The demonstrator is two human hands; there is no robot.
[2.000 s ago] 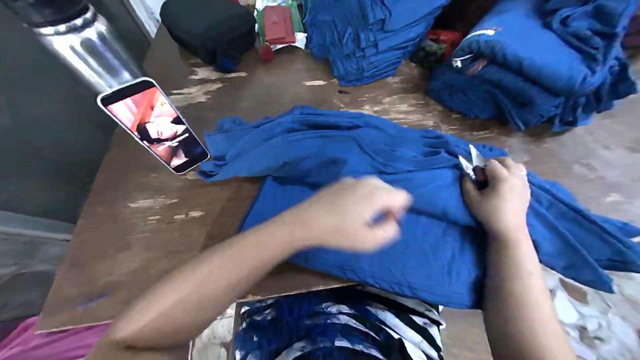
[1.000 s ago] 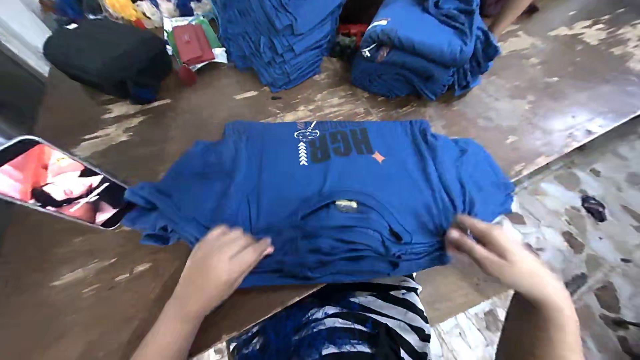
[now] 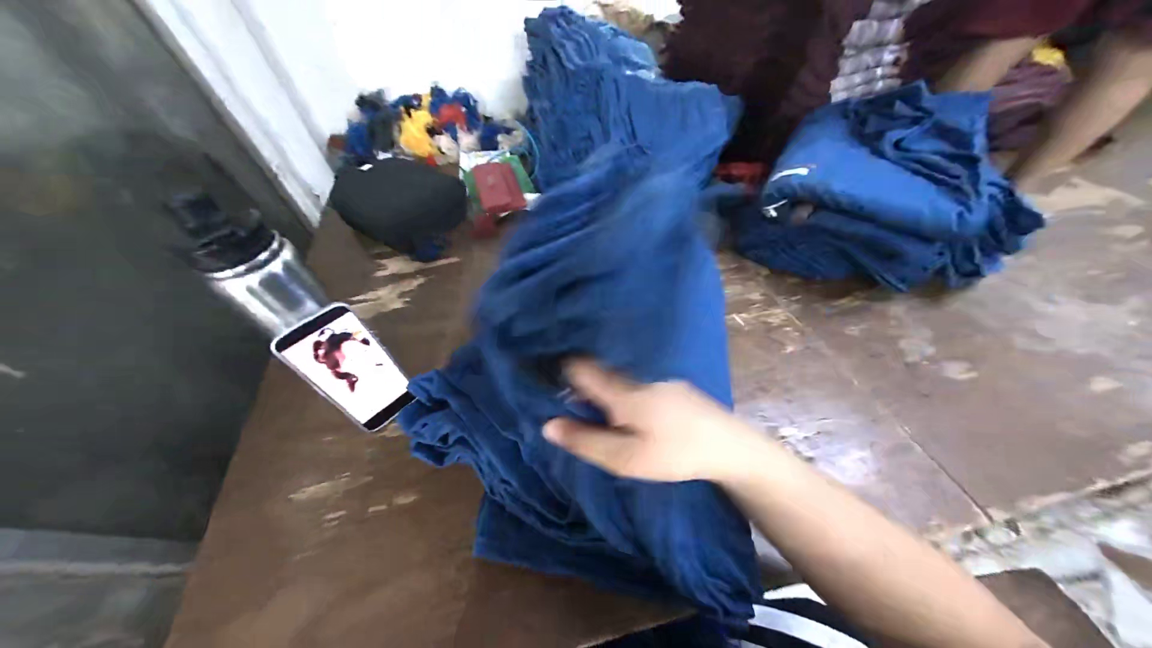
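Observation:
A blue T-shirt [image 3: 612,297], blurred by motion, stands bunched and partly raised over the table's near part, its lower folds lying on the wood. My right hand [image 3: 648,427] reaches in from the lower right and lies against the middle of the cloth, thumb and fingers apart. Something small and dark shows by the fingertips, too blurred to name, and whether the fingers grip it or the cloth is unclear. My left hand does not show.
On the left, a phone [image 3: 346,367] leans by a metal cylinder [image 3: 270,283]. Behind are a black pouch [image 3: 399,202], a red case [image 3: 498,188], a heap of blue garments [image 3: 621,108] and a folded blue stack [image 3: 882,193]. Another person's arms [image 3: 1080,108] are at the upper right.
The shirt lay spread with its print and collar showing one second ago; now it is bunched and raised. My left hand has gone out of sight. The view has swung left.

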